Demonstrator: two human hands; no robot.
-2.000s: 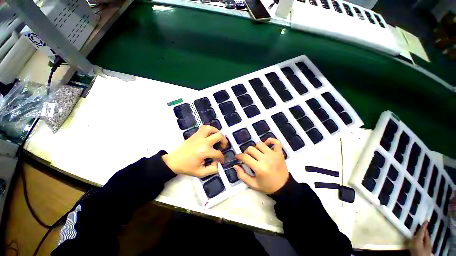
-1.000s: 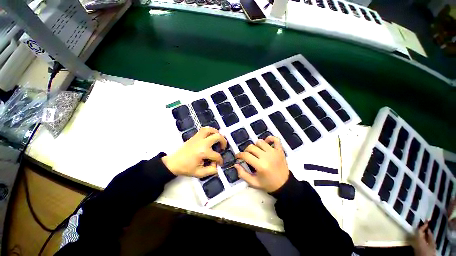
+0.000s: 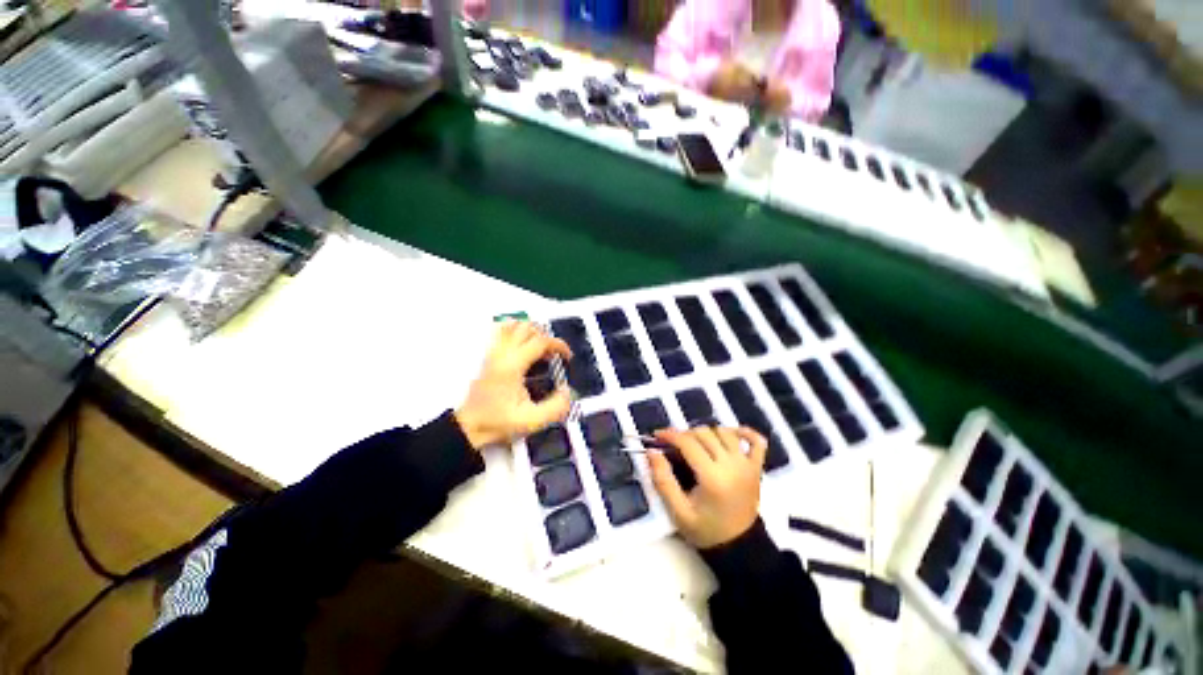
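A white tray (image 3: pixel 860 346) holds two rows of slots with black rounded cases (image 3: pixel 570 528). My left hand (image 3: pixel 508 385) is over the tray's left end, thumb and fingertips curled around a dark case; blur hides whether it grips it. My right hand (image 3: pixel 712 485) is over the tray's near row and holds thin pale tweezers (image 3: pixel 640 443), prongs pointing left over the cases. Two black strips (image 3: pixel 827 534) and a loose black case (image 3: pixel 881 597) lie right of the tray.
A second tray (image 3: pixel 910 551) is at the right. A green belt (image 3: pixel 633 251) runs behind. A bag of small parts (image 3: pixel 227 284) lies at the left. Across the belt are loose units (image 3: pixel 600 99), a dark phone-like object (image 3: pixel 701 157) and a person in pink (image 3: pixel 811 53).
The view has tilted up, showing the person opposite. My left hand has moved to the upper left slots. My right hand has moved slightly away from it, and tweezer prongs now show.
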